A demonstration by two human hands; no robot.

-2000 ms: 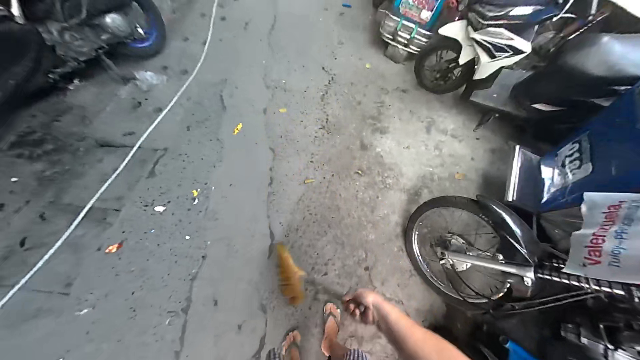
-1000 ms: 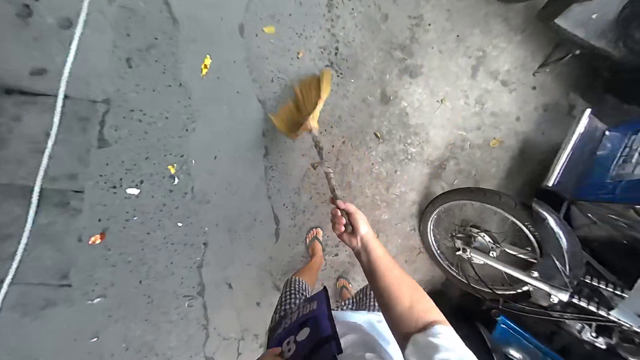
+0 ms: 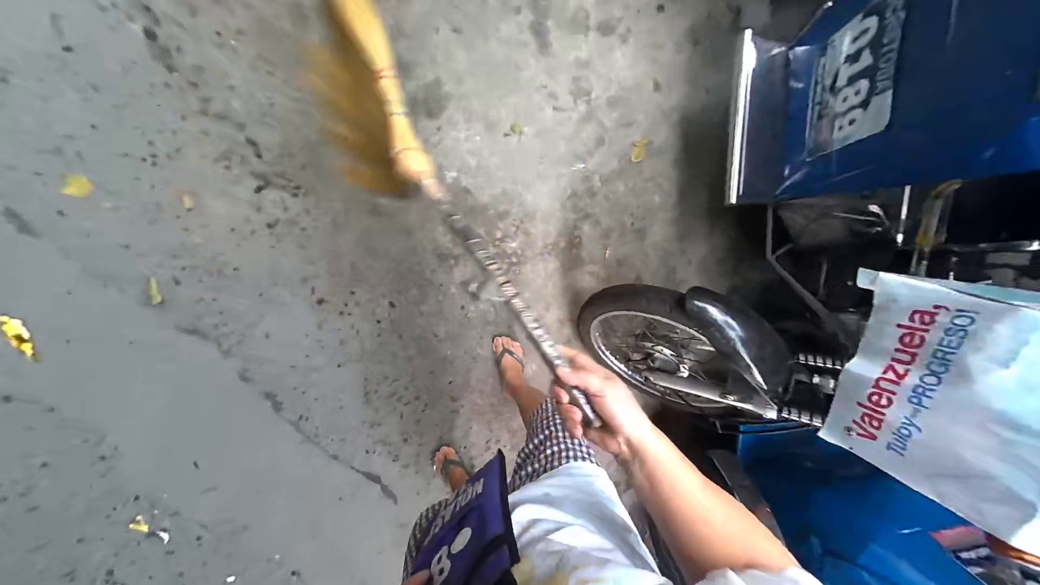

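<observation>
My right hand (image 3: 597, 402) is closed around the lower end of a soft broom's patterned handle (image 3: 520, 305). The broom's yellow bristle head (image 3: 370, 106) is above and to the left, over the concrete, partly blurred and cut off by the top edge. At the bottom edge, a dark purple fabric item (image 3: 467, 528) with white printing hangs before my checkered shorts. Fingertips of my left hand (image 3: 418, 578) show at its lower left edge; the rest of that hand is out of frame, so its grip is unclear. Yellow leaves (image 3: 77, 186) lie on the ground at left.
A motorcycle wheel (image 3: 662, 345) stands close to the right of my forearm. Beyond it are a blue metal sidecar (image 3: 918, 106) and a printed white sheet (image 3: 942, 398). My feet in flip-flops (image 3: 509, 355) are on the cracked concrete (image 3: 203, 422), among small debris.
The broom head has swung further up and left of my feet, with my right hand still on the handle. The view has shifted right, toward the wheel and blue sidecar.
</observation>
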